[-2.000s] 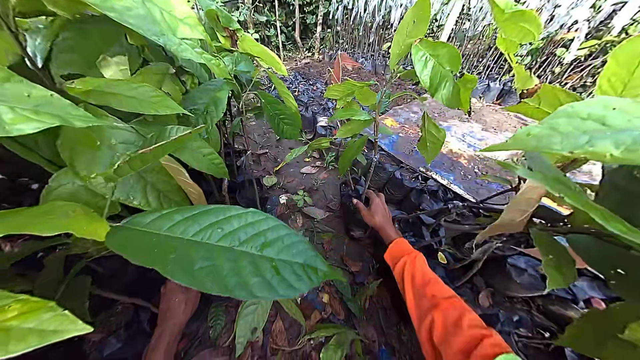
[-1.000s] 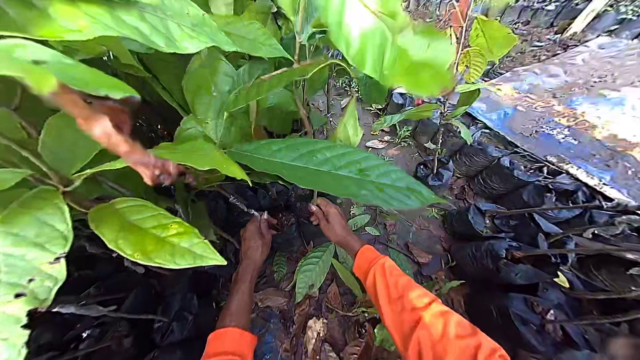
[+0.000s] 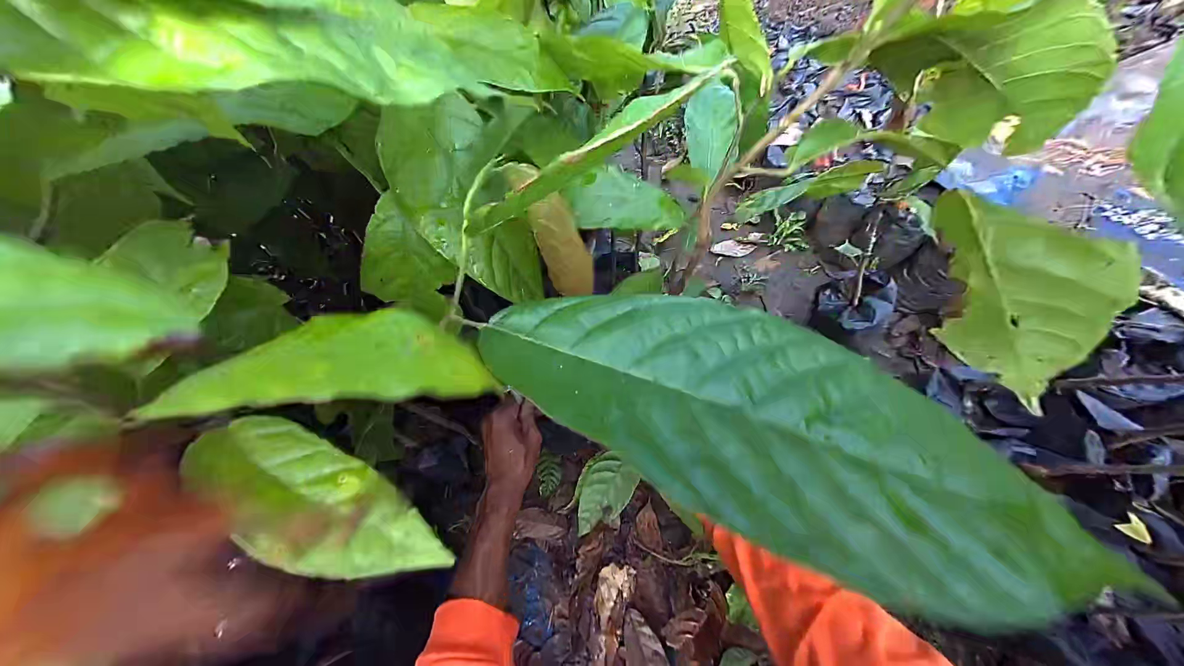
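My left hand [image 3: 511, 437] reaches down among the plants at the lower centre, its fingertips partly under leaf edges; whether it grips a stem cannot be seen. A large green leaf [image 3: 768, 425] hangs across the centre right and hides my right hand; only the orange right sleeve [image 3: 805, 601] shows below it. A leafy young plant's thin brown stem [image 3: 717, 199] leans up to the right behind the large leaf. More broad green leaves [image 3: 324, 365] hang just above and left of my left hand.
A blurred arm [image 3: 120, 555] of another person is at the lower left. Black plastic plant bags [image 3: 860, 301] lie at the right, beside a wet sheet [image 3: 1073, 176] at the upper right. Dry leaves [image 3: 615, 592] cover the ground below. Dense foliage [image 3: 213, 102] fills the upper left.
The large leaf now covers my right hand, which showed near my left hand one second ago. The other person's arm has moved down at the left.
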